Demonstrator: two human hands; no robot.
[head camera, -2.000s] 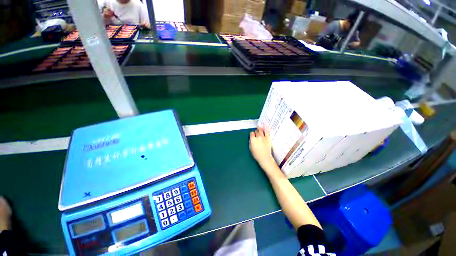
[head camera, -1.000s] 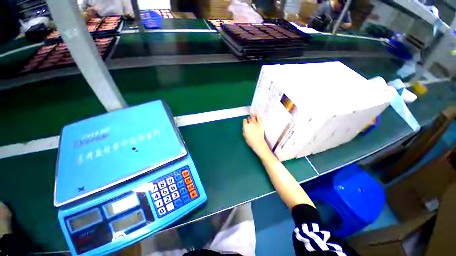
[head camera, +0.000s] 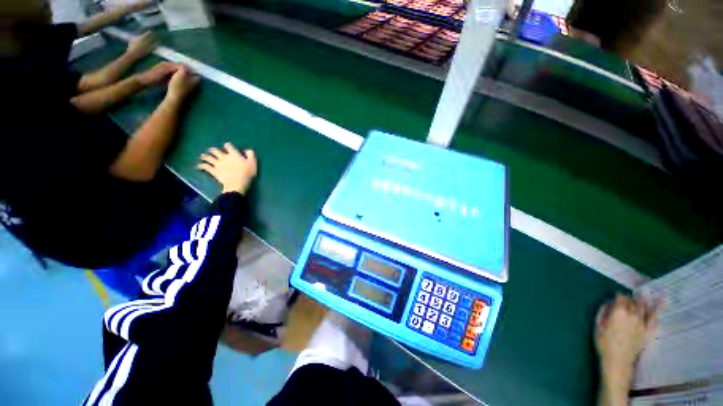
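The blue digital scale stands on the green belt in front of me with nothing on its flat top plate. My left hand rests on the belt left of the scale, fingers spread, holding nothing. My right hand is at the right, its fingers against the end of the white stack of boxes. The stack is cut off by the right edge of the picture. The hand is slightly blurred and lies beside the stack; I cannot see a grip around it.
Seated people in dark clothes are close on the left, their hands over the belt. A white post rises behind the scale. Trays of pinkish items lie across the line. A brown carton is below the bench edge.
The view has swung left, so the scale now shows nearer the middle and the box stack at the right edge. My left hand and the neighbours have come into view. My right hand remains at the stack.
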